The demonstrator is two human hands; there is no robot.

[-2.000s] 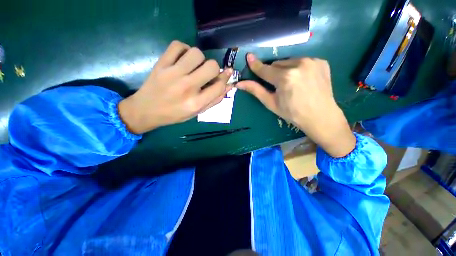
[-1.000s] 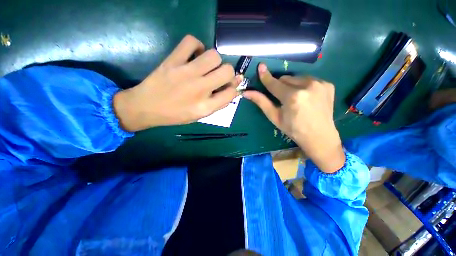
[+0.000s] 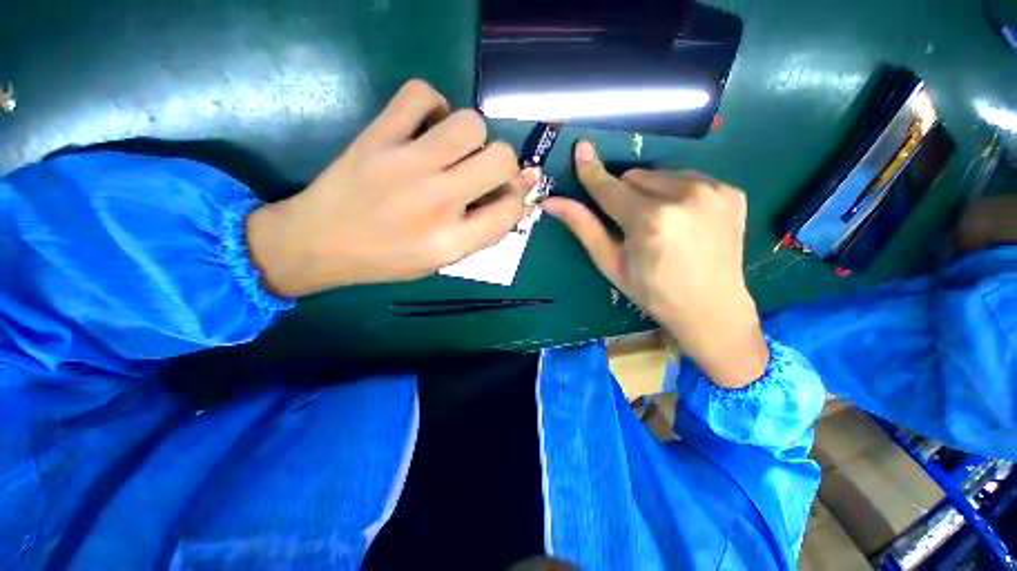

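A display assembly (image 3: 602,67) lies black side up on the dark-green mat at the top centre, unlit, with a bright reflection. Its dark flex cable with white marks (image 3: 541,145) runs down to the upper end of the white test board (image 3: 487,263). My left hand (image 3: 407,201) covers part of the board, its thumb and fingertips pinched at the board's upper end. My right hand (image 3: 669,229) is beside it, thumb tip touching the same joint, index finger raised apart near the cable. The exact contact at the fingertips is hidden. Black tweezers (image 3: 472,306) lie below the board.
Stacked screens (image 3: 864,173) lie at the right, tilted, with orange flex showing. Small yellow scraps (image 3: 637,144) are on the mat. Another person's blue sleeve (image 3: 892,346) reaches in at the right edge. A cardboard box (image 3: 864,468) and blue rack (image 3: 942,474) are at the lower right.
Since two seconds ago the whole view has shifted, so the display sits further right and the stacked screens further left. Both hands keep nearly the same pose at the board's end.
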